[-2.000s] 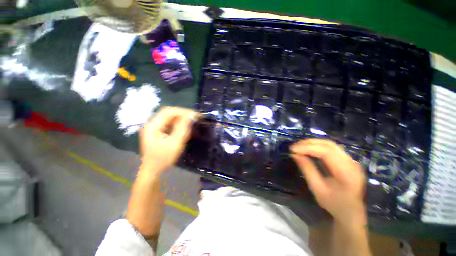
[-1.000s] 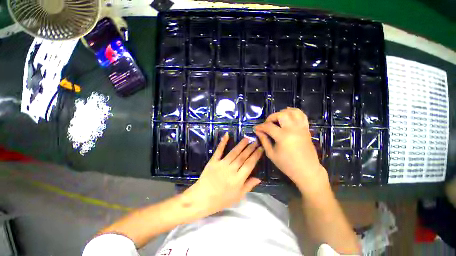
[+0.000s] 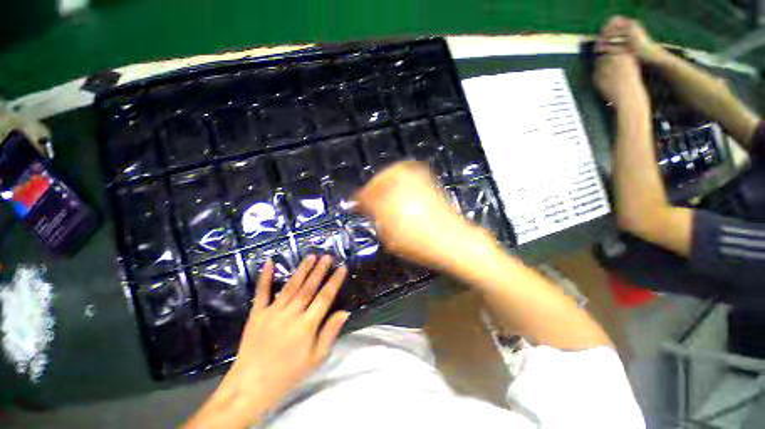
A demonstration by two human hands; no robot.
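The large glossy black blister tray point(image 3: 226, 159) lies in front of me, its rows of pockets holding dark shiny parts. My left hand point(image 3: 289, 335) rests on the tray's near side with its fingers spread, holding nothing that I can see. My right hand point(image 3: 403, 209) is blurred and held over the middle of the tray, fingers bent together; whether something is between the fingertips cannot be told. The white sticker sheet point(image 3: 537, 151) lies right of the tray. A loose heap of small white rings point(image 3: 27, 318) lies to the left, with a single ring point(image 3: 90, 310) beside it.
A smartphone point(image 3: 46, 201) with a lit screen is at the far left. Another person's arms point(image 3: 642, 159) reach over another black tray point(image 3: 692, 151) at the right. The green conveyor belt point(image 3: 335, 21) runs along the back, behind a pale rail.
The view has turned right, so the tray and phone appear further left and the other person shows. My right hand has moved off from my left fingertips; my left hand still lies flat.
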